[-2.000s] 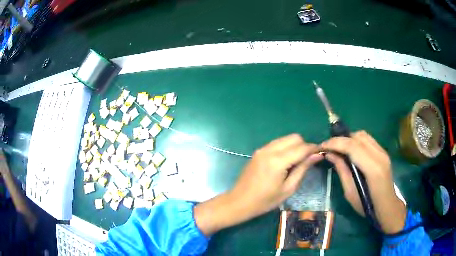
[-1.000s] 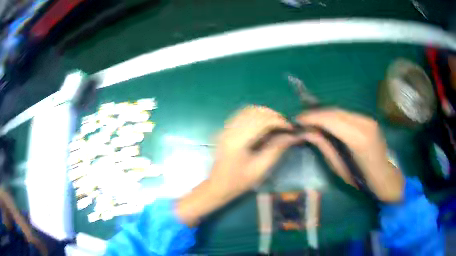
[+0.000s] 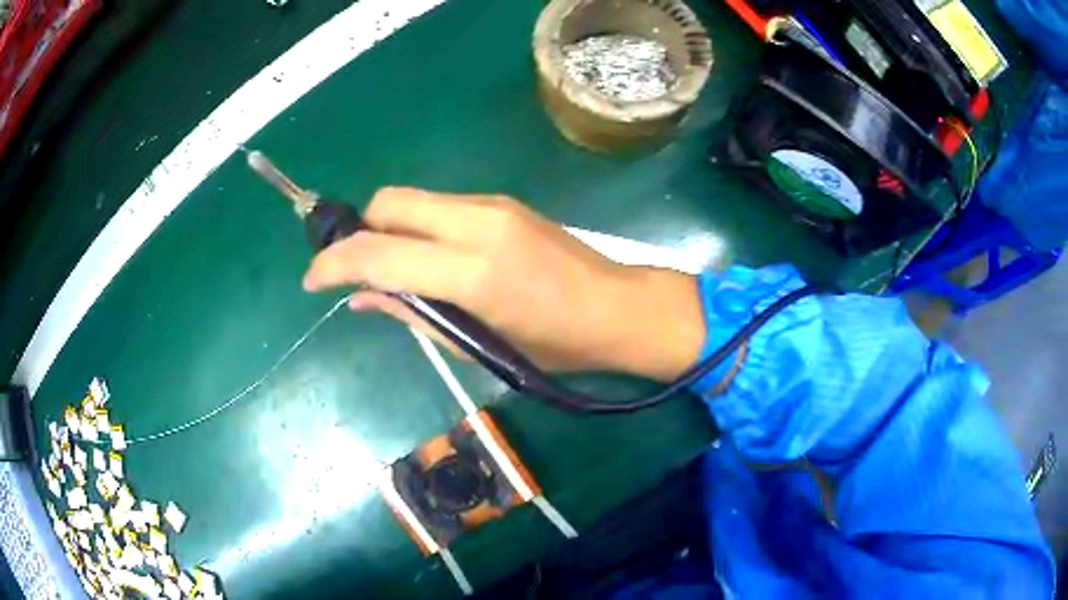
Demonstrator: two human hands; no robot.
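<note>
My right hand (image 3: pixel 492 275) holds the soldering iron (image 3: pixel 334 223) just above the mat, its metal tip pointing to the upper left. The iron's black cord runs back over the blue sleeve. My left hand is out of the picture. The orange-brown holding fixture (image 3: pixel 440 450) lies below my right hand, its dark middle with a round recess; no watch housing can be made out in it. Two white tape strips (image 3: pixel 412 516) cross it. Thin solder wire (image 3: pixel 260 381) curves from the battery cells (image 3: pixel 108 492) at lower left to beneath my fingers.
The brown tip-cleaning pot (image 3: pixel 582 114) with silvery scraps stands at top centre. The black cooling fan (image 3: pixel 873 158) is at upper right beside red and black tools. A long white piece (image 3: pixel 644 252) lies behind my wrist. A blue stool (image 3: pixel 995 272) and another person's blue sleeve (image 3: pixel 1031 164) show at right.
The view has swung to the right. My hands were together at the fingertips; now my left hand is gone from the picture. The iron is still in my right hand.
</note>
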